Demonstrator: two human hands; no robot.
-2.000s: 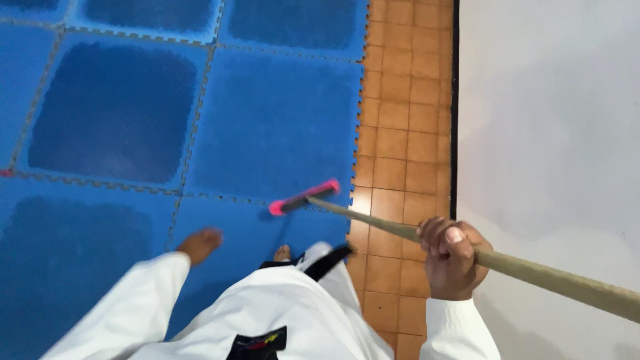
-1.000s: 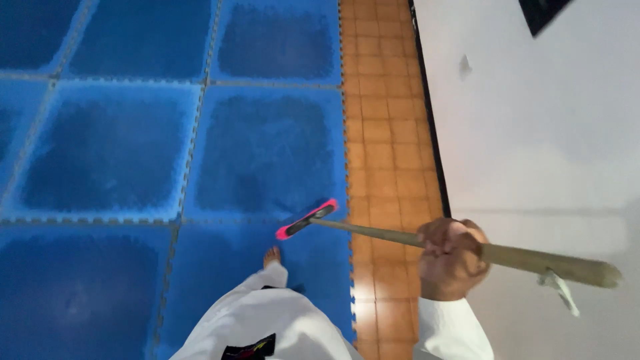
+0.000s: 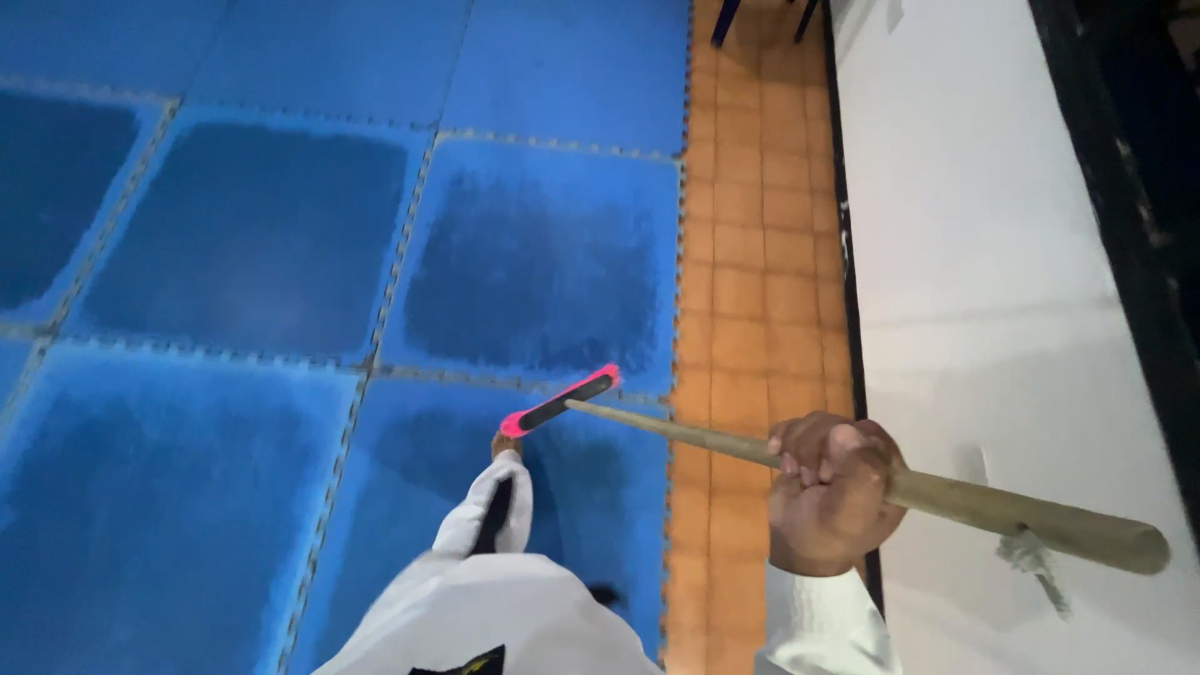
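My right hand (image 3: 830, 492) is closed around the wooden handle of a broom (image 3: 1022, 518), near its upper end. A frayed cord hangs from the handle beyond my fist. At the far end of the handle, the black and pink broom head (image 3: 565, 401) lies slanted low over the blue foam mats (image 3: 525, 253), close to my bare foot (image 3: 506, 442). Whether its bristles touch the mat cannot be seen. My left hand is out of view. White clothing covers my body, leg and right arm.
Interlocking mats with dark worn patches spread across the left. Orange floor tiles (image 3: 741, 309) run between the mats and a white wall (image 3: 984, 281) with a black base strip. Dark furniture legs (image 3: 725, 23) stand on the tiles at the top.
My left hand, seen at the lower left two seconds ago, has gone out of view. My right hand has kept its hold on the broom. The view has moved along the mats.
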